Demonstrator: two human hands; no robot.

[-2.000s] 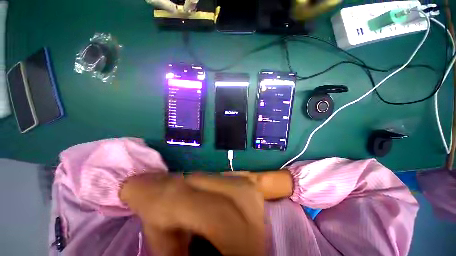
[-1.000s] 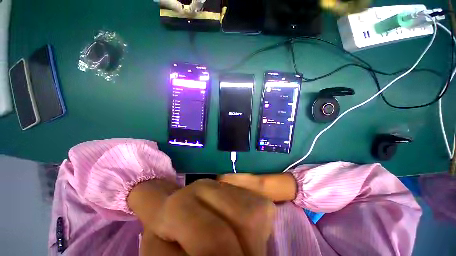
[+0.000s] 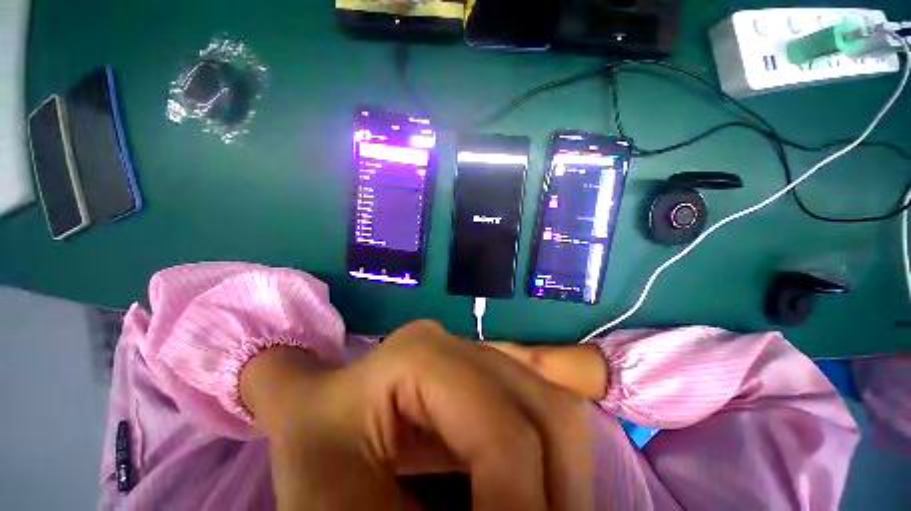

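My left hand (image 3: 420,409) is large and close to the camera at the bottom centre, its fingers bent downward. A dark shape (image 3: 435,489) shows below its fingers at the bottom edge; whether it is held cannot be told. My right hand (image 3: 559,366) lies behind it at the bench's front edge, its fingers hidden. Three phones lie in a row: a purple-lit one (image 3: 391,200), a dark one with a SONY logo (image 3: 487,235) and a white USB plug (image 3: 479,305) at its lower end, and one with a dark list screen (image 3: 581,220).
An open round black case (image 3: 676,214) and another dark case (image 3: 791,297) lie right. A bagged dark unit (image 3: 212,88) and two spare phones (image 3: 60,170) lie left. Black fixtures (image 3: 400,20) stand at the top, a power strip (image 3: 759,60) upper right, with black and white cables (image 3: 734,215).
The view has shifted, so the bench items sit slightly higher and further right. My left hand has turned and its bent fingers show more clearly. The phones keep their places on the bench.
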